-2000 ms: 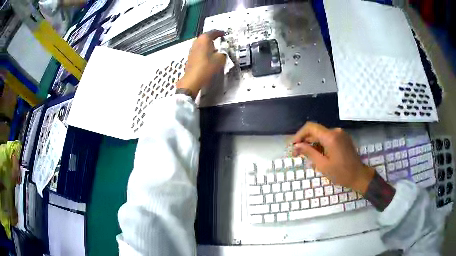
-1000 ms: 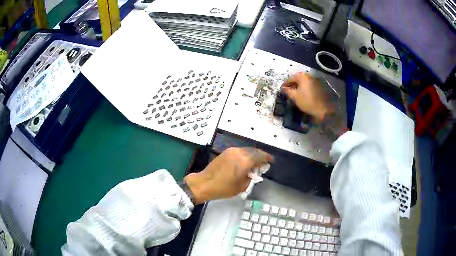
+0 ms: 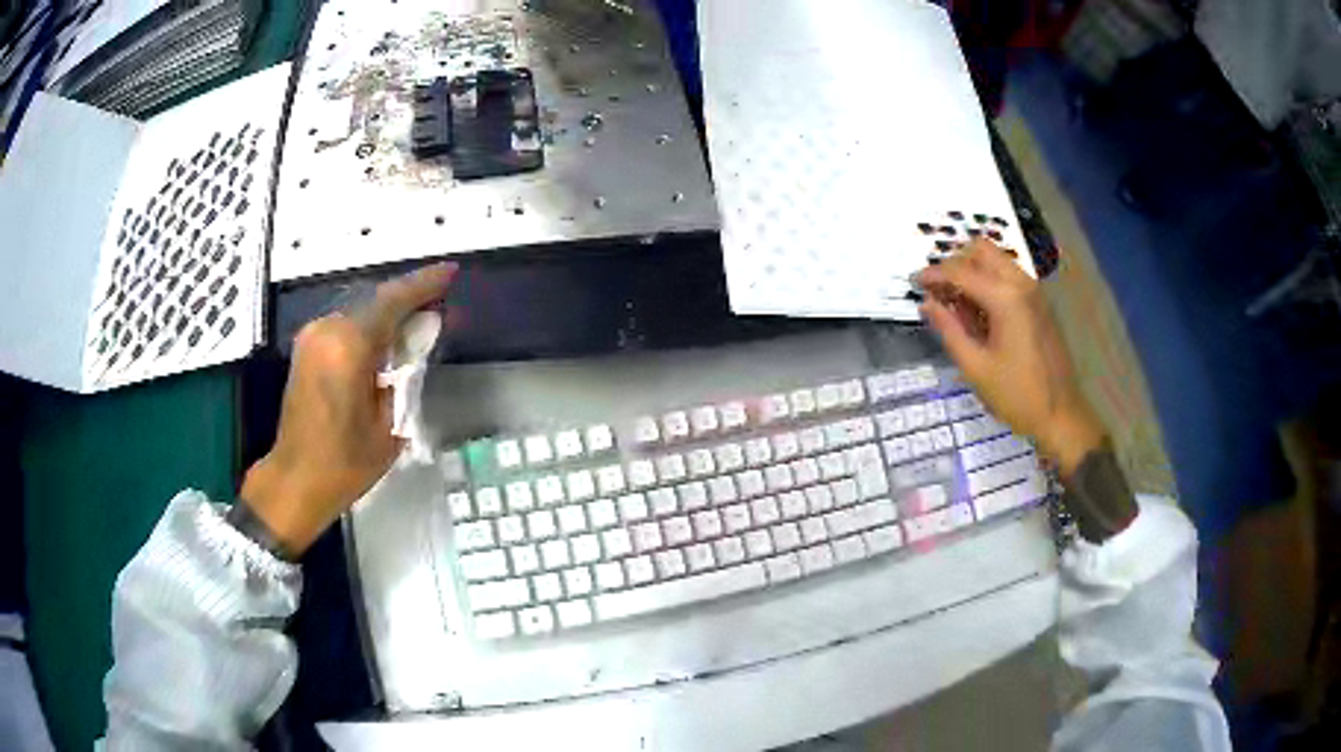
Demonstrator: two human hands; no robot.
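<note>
My right hand [image 3: 1000, 331] is at the lower right of the right-hand parts tray [image 3: 824, 132], fingertips at the small dark workpieces [image 3: 963, 228]; a dark piece shows by the fingertips, but I cannot tell whether it is gripped. My left hand [image 3: 331, 404] is over the front left of the keyboard shelf, holding a crumpled white tissue [image 3: 412, 385], index finger extended. The black fixture [image 3: 493, 125] sits on the drilled metal plate [image 3: 618, 184], with a smaller block at its left.
The left-hand parts tray [image 3: 177, 257] holds rows of dark pieces, with a blank white panel beside it. The white keyboard [image 3: 691, 507] is nearest me. Stacked trays [image 3: 162, 52] stand at upper left. Scattered bits lie around the fixture.
My right hand has moved from the fixture to the right-hand tray. My left hand still holds the tissue. The view has swung right.
</note>
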